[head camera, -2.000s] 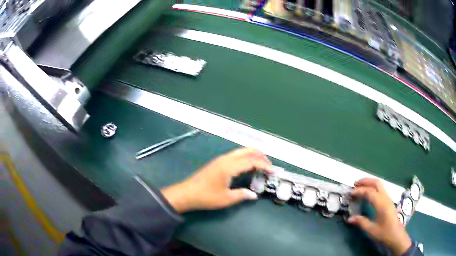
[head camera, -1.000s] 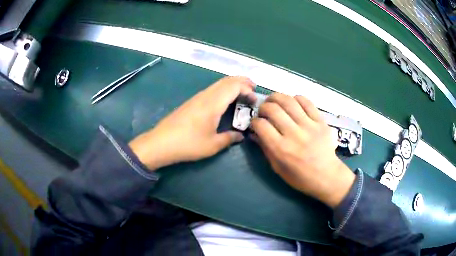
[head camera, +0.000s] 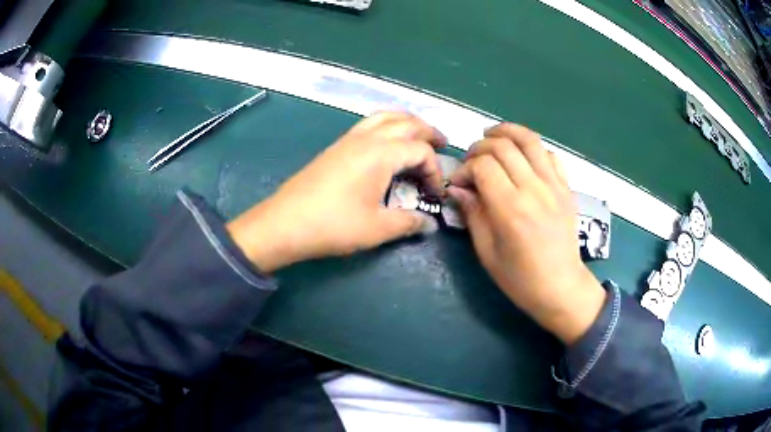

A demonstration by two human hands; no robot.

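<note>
A grey metal housing strip (head camera: 594, 221) lies on the green belt under both hands; its middle is covered and its right end shows. My left hand (head camera: 338, 190) holds the strip's left end between thumb and fingers. A small ribbed insert (head camera: 429, 206), dark and silver, shows in a gap near that end. My right hand (head camera: 528, 228) lies over the strip's middle, its thumb and finger pinched at the gap beside the left fingertips. What they pinch is mostly hidden and too small to name.
Tweezers (head camera: 207, 129) and a loose ring (head camera: 99, 126) lie at left, near a metal bracket (head camera: 35, 99). A slanted four-circle strip (head camera: 678, 257) and a loose disc (head camera: 705, 339) lie at right. Another strip (head camera: 717, 137) lies at upper right, and part of one (head camera: 342, 2) at the top edge.
The view has tilted down. My right hand has moved from the strip's right end to its left part, beside my left hand. Over the last second, the fingertips have drawn together over the gap.
</note>
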